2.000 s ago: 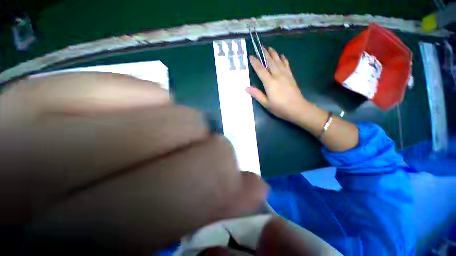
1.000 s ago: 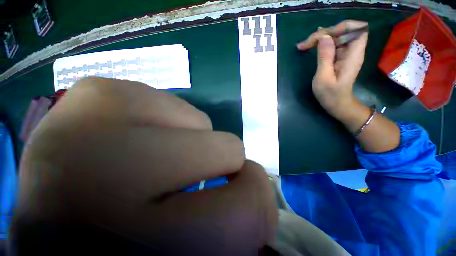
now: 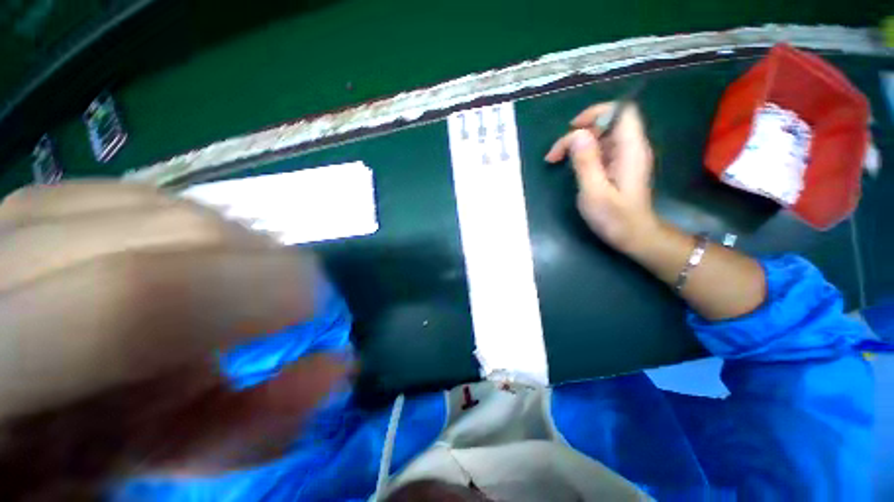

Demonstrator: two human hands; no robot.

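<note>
A long white adhesive sheet (image 3: 500, 235) lies on the dark green bench, with several small grey die-cut stickers (image 3: 482, 125) at its far end. My right hand (image 3: 618, 181) is right of the sheet, not touching it, palm side partly showing. It holds thin dark tweezers (image 3: 620, 110), which are blurred. My left hand (image 3: 147, 314) is very large, close to the camera at the left, and strongly blurred. Its fingertips and anything in them cannot be made out.
Spare white sheets (image 3: 323, 204) lie at the left, partly behind my left hand. A red bin (image 3: 833, 157) with white speckled pieces (image 3: 774, 157) stands at the right. Beyond the worn whitish edge strip (image 3: 392, 108), two phone units (image 3: 104, 127) lie on the green surface. A small white scrap (image 3: 728, 240) is near my wrist.
My left hand has moved left in the view, uncovering the near end of the white sheet. My right hand has turned from its earlier palm-down pose beside the stickers. The camera view has shifted.
</note>
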